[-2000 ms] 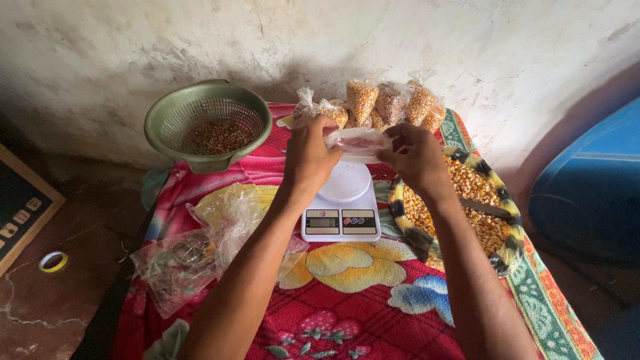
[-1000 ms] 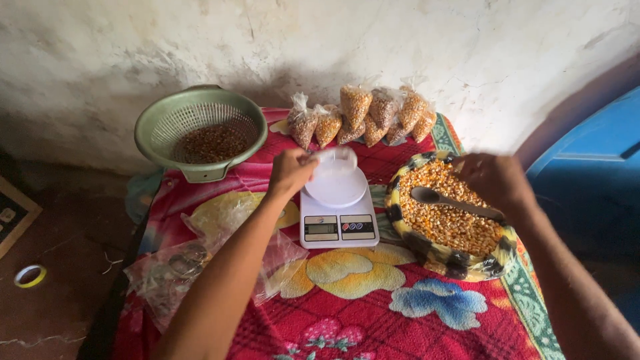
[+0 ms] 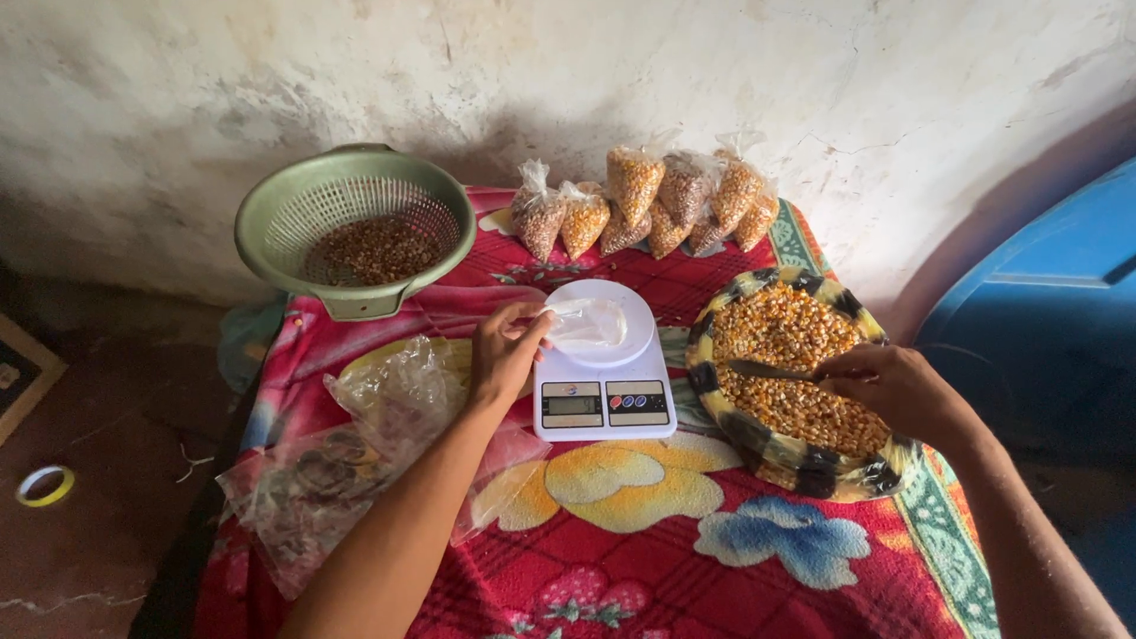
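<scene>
My left hand [image 3: 512, 348] pinches the edge of a small clear plastic bag [image 3: 590, 322], which lies over the round plate of a white digital kitchen scale [image 3: 604, 399]. In my right hand [image 3: 887, 383] is the handle of a dark spoon [image 3: 768, 370]; the spoon's other end rests on yellow-orange corn kernels [image 3: 790, 324]. These kernels fill a round container wrapped in yellow and black material [image 3: 812, 484], to the right of the scale. The scale's display is lit too faintly to read surely.
A green plastic colander [image 3: 355, 288] with brownish kernels stands back left. Several tied bags of kernels [image 3: 635, 182] line the back by the wall. Loose clear plastic bags [image 3: 333, 479] lie left of the scale. A tape roll [image 3: 44, 486] is on the floor; a blue object [image 3: 1047, 328] stands right.
Two seconds ago both hands held the clear bag above the scale. My right hand has let go of it, moved right and taken the spoon. My left hand still holds the bag, now lower.
</scene>
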